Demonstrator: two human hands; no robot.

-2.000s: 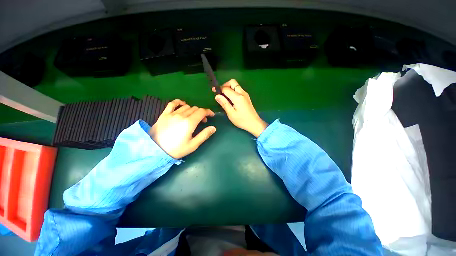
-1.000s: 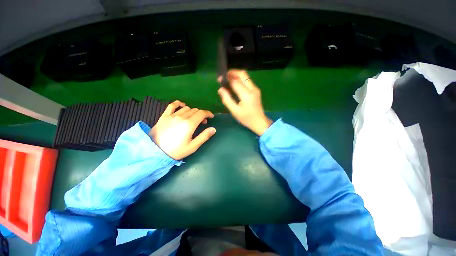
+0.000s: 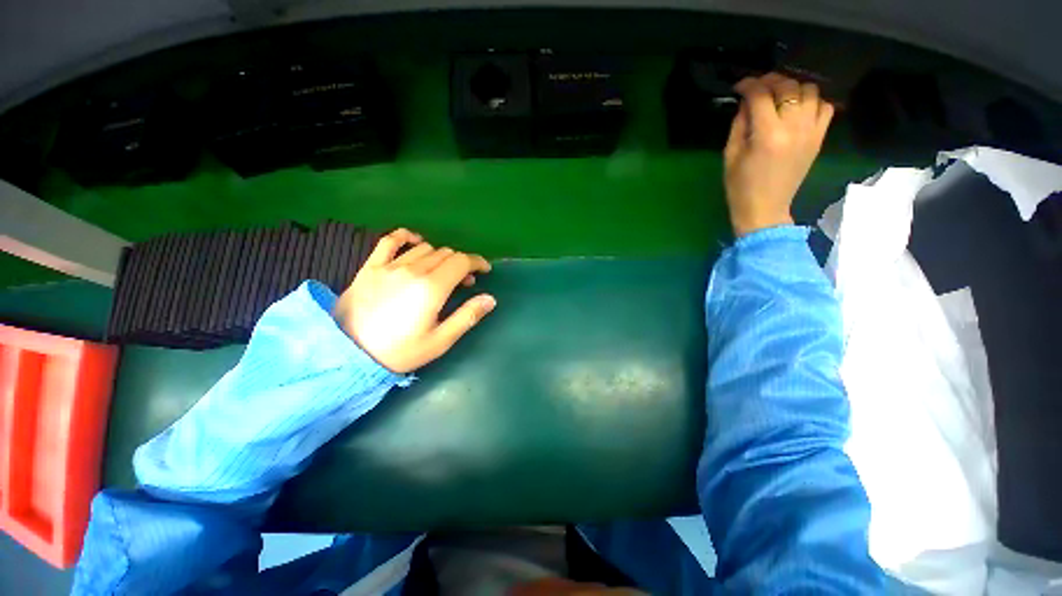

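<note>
My left hand (image 3: 410, 305) lies on the ledge at the right end of a row of black inserts (image 3: 221, 285) standing on edge, its fingers apart. My right hand (image 3: 778, 146) reaches over the belt, fingers bent down at a black box base (image 3: 695, 103). Its fingertips hide part of the box, and I cannot tell whether they hold anything. No insert shows clearly in that hand. Further left, another black box base (image 3: 491, 111) with a dark opening stands beside a black lid or closed box (image 3: 579, 111) with small gold lettering.
More black boxes (image 3: 309, 116) stand on the green belt (image 3: 582, 204). A red-orange tray (image 3: 72, 454) is at the left, below a pale post (image 3: 58, 239). At the right, crumpled white wrapping (image 3: 908, 431) lies beside a large black sheet (image 3: 1031, 384).
My right hand has moved right and away from me to a box; the insert it held is no longer visible. The boxes have shifted left. My left hand has barely moved.
</note>
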